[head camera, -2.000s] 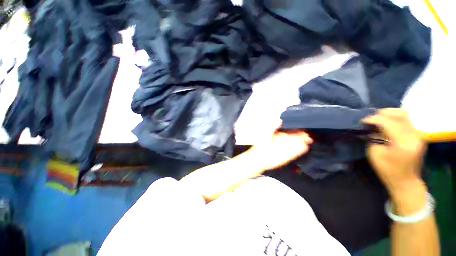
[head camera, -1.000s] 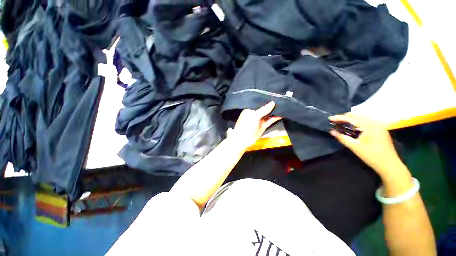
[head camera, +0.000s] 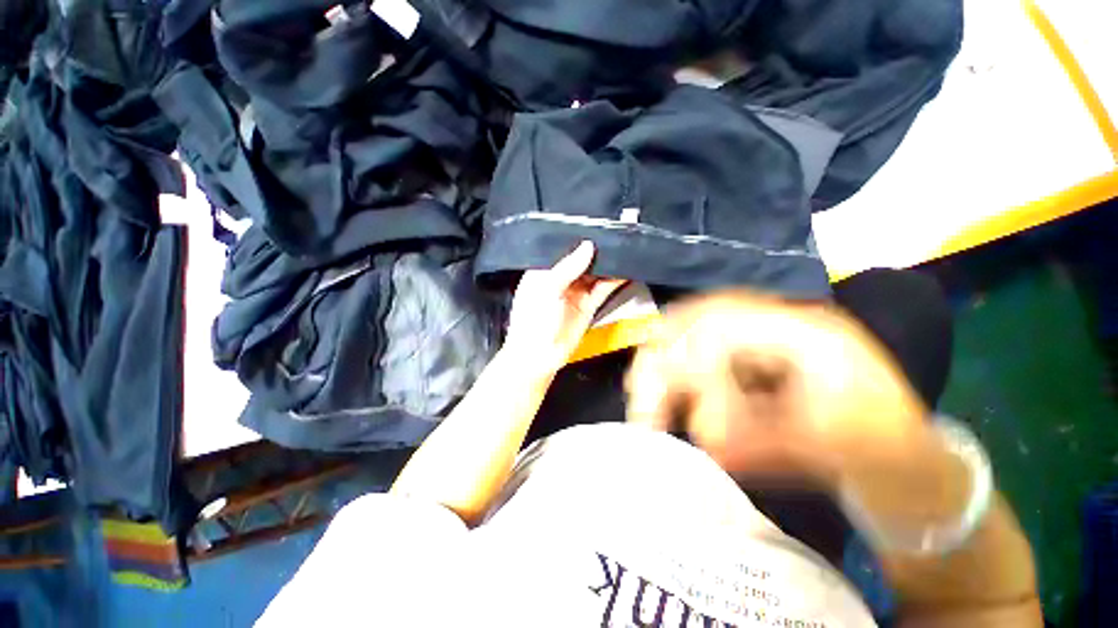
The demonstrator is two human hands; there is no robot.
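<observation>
Dark navy trousers (head camera: 687, 160) lie on the table's front edge, with the waistband (head camera: 687, 255) towards me, a pale line along it and a small white ticket (head camera: 629, 216) on it. My left hand (head camera: 558, 298) grips the waistband near its left end, thumb on top and fingers under the cloth. My right hand (head camera: 766, 380) is blurred, raised in front of my body, off the trousers. Something small and dark, perhaps the thread snips (head camera: 760, 375), shows in it; its grip is too blurred to tell.
A navy heap with a light grey lining (head camera: 421, 331) lies to the left. More navy garments (head camera: 104, 282) hang over the table edge at far left. Dark cloth (head camera: 883, 61) lies behind. Yellow tape (head camera: 1024, 221) edges the white table. A striped yellow and red cloth hangs below at left.
My right hand has left the waistband's right end and moved left and towards my body. My left hand stays on the waistband, which now lies flatter. The view has shifted right.
</observation>
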